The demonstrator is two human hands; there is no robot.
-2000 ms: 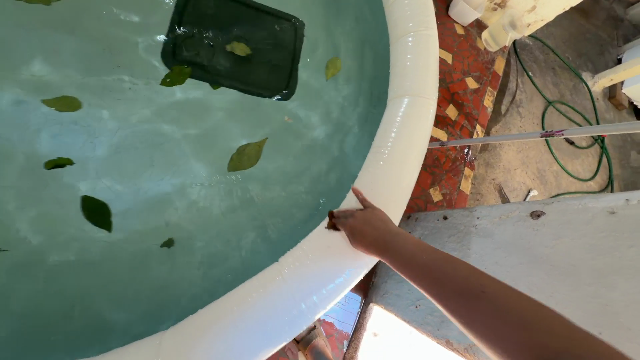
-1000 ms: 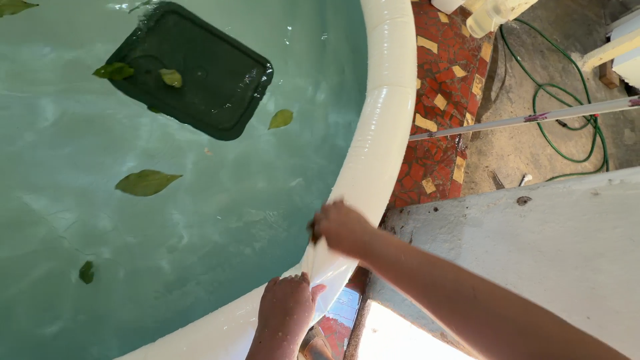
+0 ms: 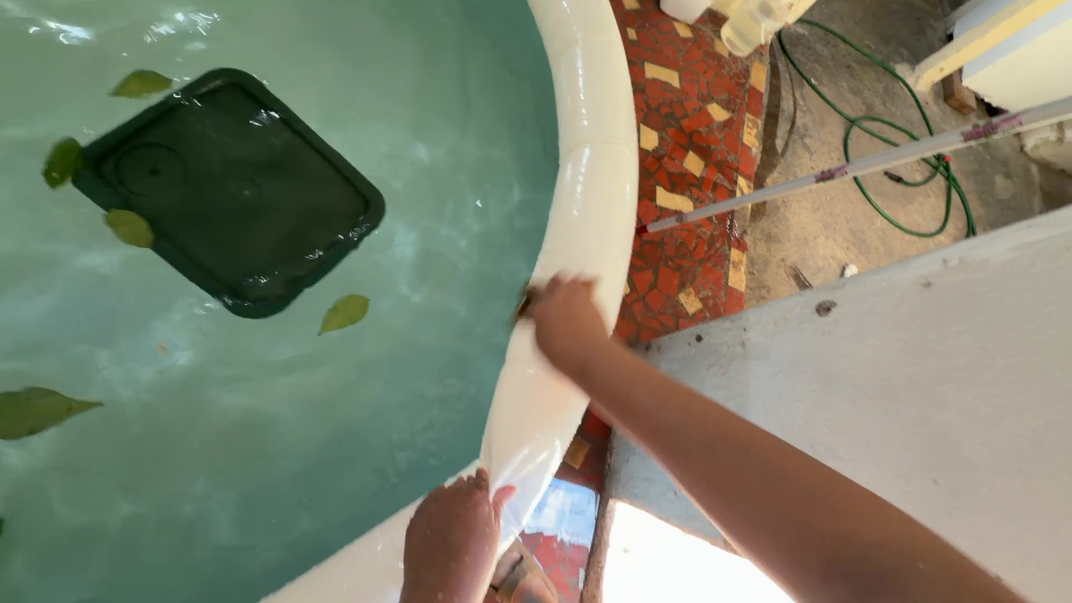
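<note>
A white inflatable pool rim point(image 3: 586, 193) curves around greenish water. My right hand point(image 3: 569, 318) bends over the rim at the water's edge, its fingers closed around a small dark item point(image 3: 525, 303) that is mostly hidden and blurred. Nearer to me, my left hand point(image 3: 456, 532) grips the rim, which creases and dips under its fingers. A dark green rectangular lid or tray point(image 3: 243, 193) lies in the water at the upper left, with green leaves around it, one of them point(image 3: 343, 314) off its lower right corner.
Red and yellow broken-tile paving point(image 3: 687, 167) borders the pool. A pale pole point(image 3: 837, 172) slants across it toward a coiled green hose point(image 3: 900, 130) on concrete. A whitish wall top point(image 3: 879, 360) runs along the right, under my right arm. A translucent container point(image 3: 749, 25) stands at the top.
My left hand, out of view two seconds ago, has come onto the rim. My right hand has moved farther up the rim from it. The dark lid has drifted down and left in view.
</note>
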